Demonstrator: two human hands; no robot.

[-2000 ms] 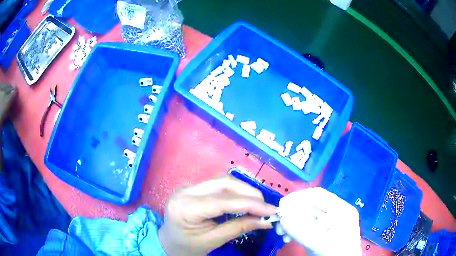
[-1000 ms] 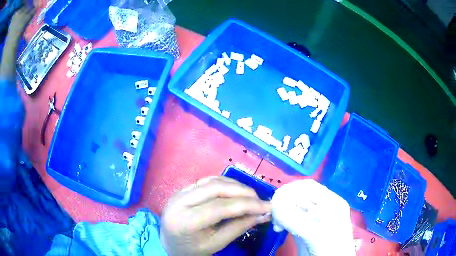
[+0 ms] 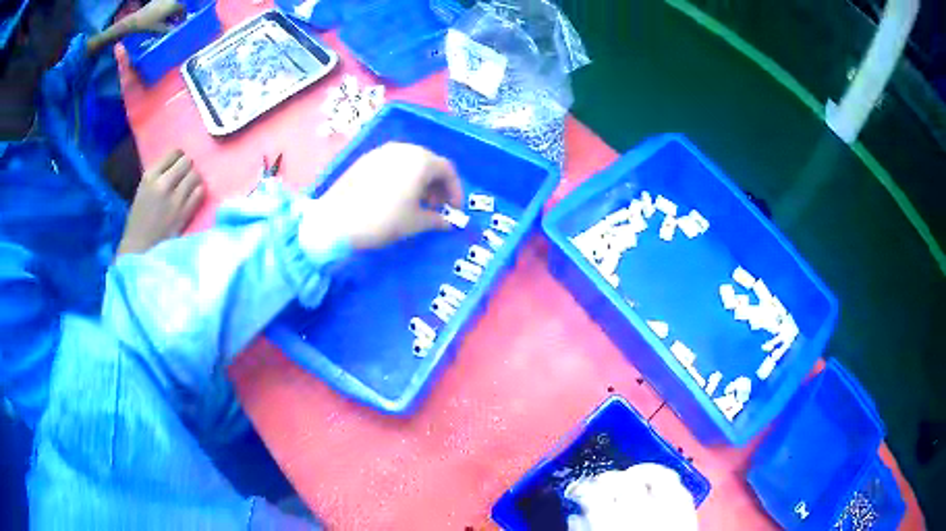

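My left hand (image 3: 389, 195), bare, reaches over the left blue bin (image 3: 389, 399) and pinches a white plastic housing (image 3: 454, 217) with a dark spot at its fingertips. Beside it in the bin, several assembled housings (image 3: 467, 270) with dark round spots stand in a line along the right wall. My right hand (image 3: 633, 502), in a white glove, is over the small blue tray (image 3: 505, 510) of dark and shiny small parts; it is cut off by the lower edge and its fingers are unclear.
A larger blue bin (image 3: 685, 413) holds loose white housings. At right are two blue trays, one with small metal parts (image 3: 859, 512). Up left are a metal tray (image 3: 223, 127), loose white parts (image 3: 351, 105), partly hidden cutters (image 3: 272, 166), a clear bag (image 3: 519, 88) and another person's hand (image 3: 166, 197).
My left hand has moved from beside the glove to the left bin with a housing. My right hand has moved down over the small tray. The view has shifted left.
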